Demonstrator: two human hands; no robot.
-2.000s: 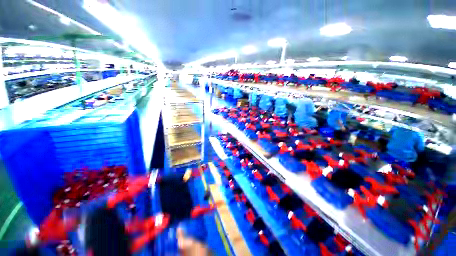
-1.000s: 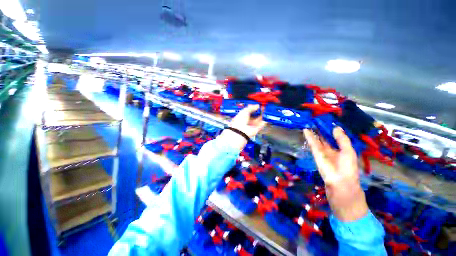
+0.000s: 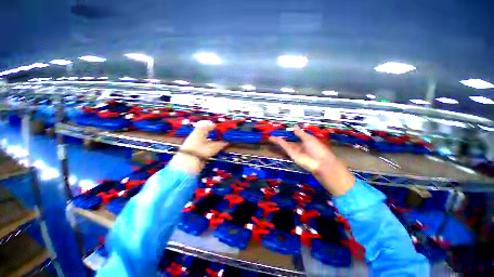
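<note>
A row of clamped units point(image 3: 242, 135), blue with red spring clamps point(image 3: 272, 129), lies on the top wire shelf point(image 3: 352, 158). My left hand point(image 3: 201, 143) is at the row's front edge, fingers and thumb apart, slightly blurred. My right hand point(image 3: 313, 157) is at the front edge further right, palm turned up, fingers spread. Both hands look open; whether the fingertips still touch the blue bodies is hard to tell. More clamped units lie left and right on the same shelf.
A lower shelf holds many clamped units point(image 3: 233, 233) on a tan liner. Another rack with tan shelves point(image 3: 13, 216) stands at far left. A metal post point(image 3: 65, 173) rises at left. More units show below at the bottom.
The view has turned right to face the rack. The row of units, earlier raised and tilted above my hands, now lies on the top shelf, and my hands are lower at its front edge.
</note>
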